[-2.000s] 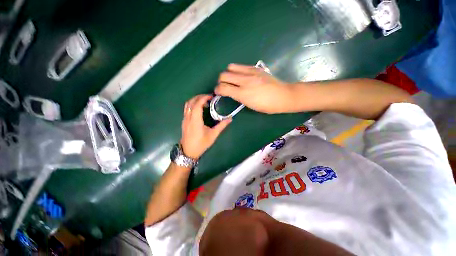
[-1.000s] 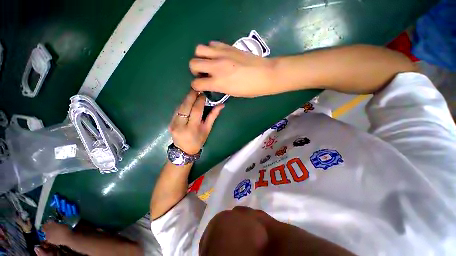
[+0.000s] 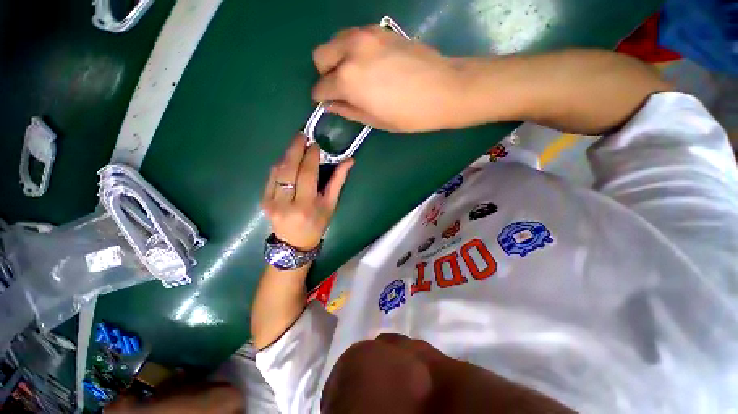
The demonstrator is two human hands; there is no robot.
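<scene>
A white plastic oval frame (image 3: pixel 356 144) lies over the green surface in front of me, its open loop towards my left hand and its far end showing above my right hand. My left hand (image 3: pixel 301 194), with a ring and a wristwatch, grips the near rim between fingers and thumb. My right hand (image 3: pixel 384 79) lies across the middle of the frame, fingers curled at the rim, and hides much of it. Whether the right fingertips also pinch a small piece cannot be told.
Stacked white frames (image 3: pixel 150 226) lie left of my left hand, by a clear plastic bag (image 3: pixel 61 267). Single frames (image 3: pixel 37 158) lie beyond the white strip (image 3: pixel 162 77). Small blue parts (image 3: pixel 117 338) and another person's blurred arm (image 3: pixel 182 398) are at lower left. Blue material (image 3: pixel 704 32) is at upper right.
Both hands and the held frame sit further left and higher in the picture as the view shifts. The right hand has moved along the frame, uncovering more of the loop.
</scene>
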